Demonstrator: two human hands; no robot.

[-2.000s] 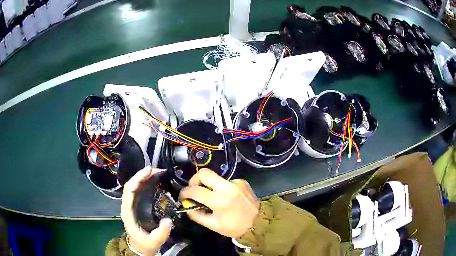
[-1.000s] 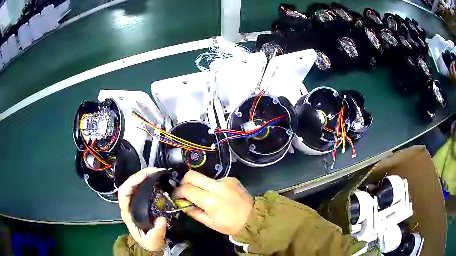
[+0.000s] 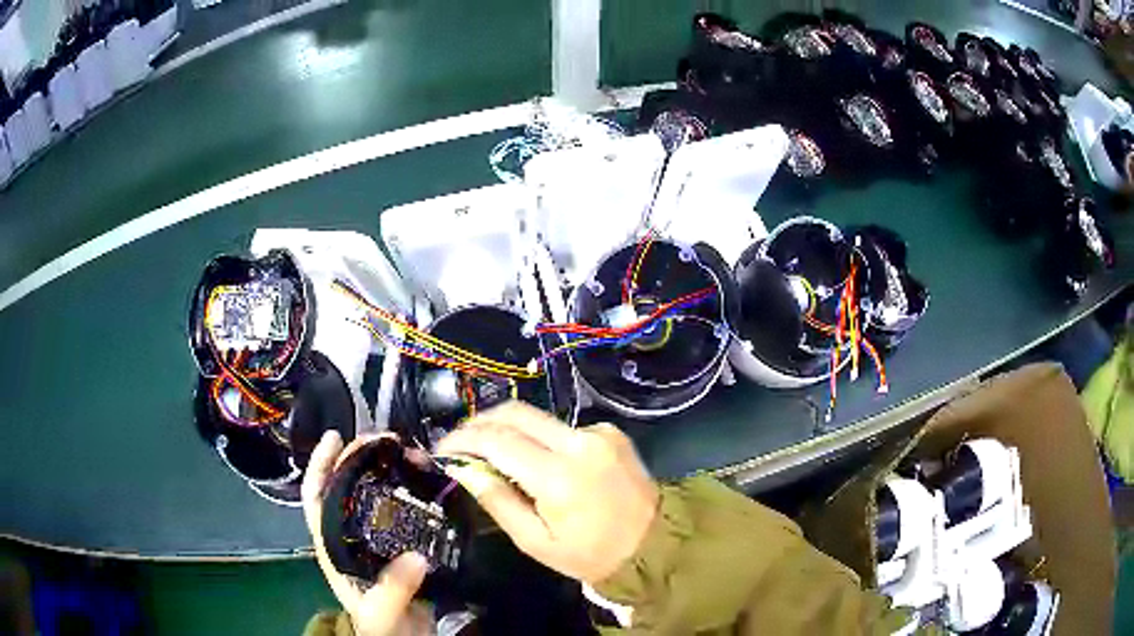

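My left hand (image 3: 333, 528) holds a black camera head module (image 3: 388, 512), its open back with a circuit board facing up. My right hand (image 3: 566, 491) is at the module's upper right edge, fingertips pinched on something thin, perhaps a lead; it is too blurred to tell. A camera housing (image 3: 479, 342) with a yellow and orange wire harness (image 3: 448, 354) lies just behind my hands, partly hidden by the right one. Another housing (image 3: 647, 329) with red and blue leads sits right of it.
A housing with a module on it (image 3: 249, 317) is at the left. Another housing (image 3: 802, 298) is at the right. Many black modules (image 3: 871, 118) lie at the back right. A carton (image 3: 1057, 497) with camera units stands lower right. A white post (image 3: 575, 56) rises behind the brackets.
The module has tilted so its circuit board shows more fully. My right hand has shifted slightly right and up from the board to the module's edge. The yellowish thing in its fingers no longer shows.
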